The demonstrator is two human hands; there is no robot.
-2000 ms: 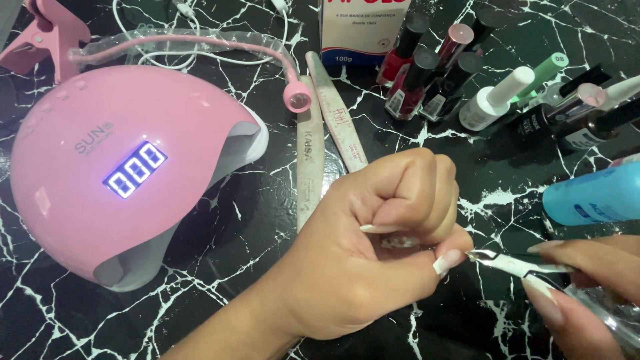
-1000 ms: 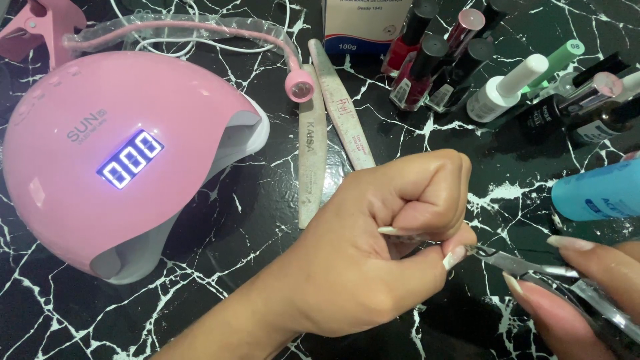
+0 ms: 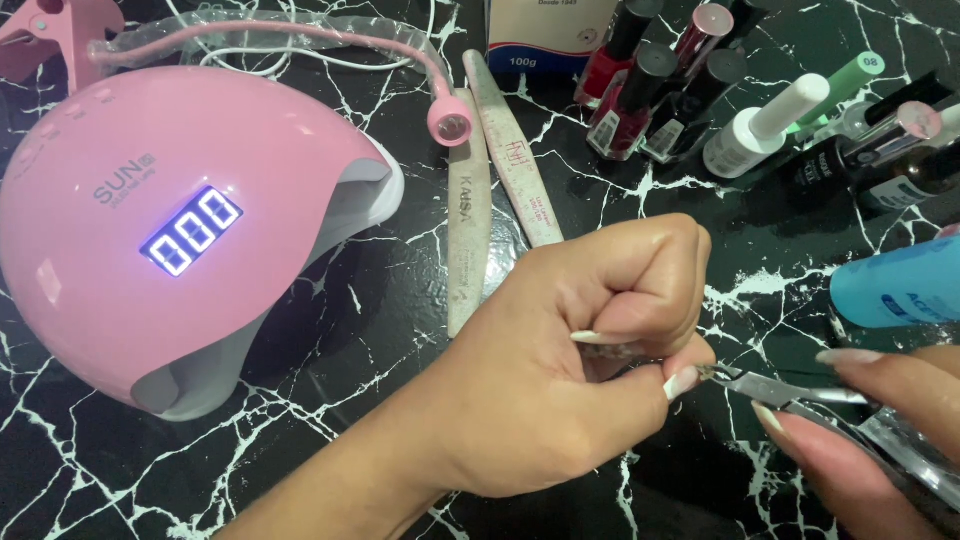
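My left hand (image 3: 592,360) is curled into a loose fist at the middle of the head view, with long pale nails. Its thumb tip and a bent finger touch each other; whether the fist holds something is hidden. My right hand (image 3: 847,420), cut off by the right edge, holds metal cuticle nippers (image 3: 780,394) between thumb and fingers. The jaws of the nippers meet the fingertip of my left hand beside its nail. Just beyond my left wrist lie two worn nail files (image 3: 469,225), (image 3: 517,161).
A pink nail lamp (image 3: 187,225) with a lit display fills the left. Behind it is a pink clip light (image 3: 450,120). Nail polish bottles (image 3: 622,112), a box (image 3: 547,37) and a blue bottle (image 3: 892,281) stand or lie at the back and right, on a black marble-patterned table (image 3: 360,465).
My right hand and the nippers have shifted slightly, the nippers now lying at a steeper slant than two seconds ago. The left hand stays curled. The view has moved a little.
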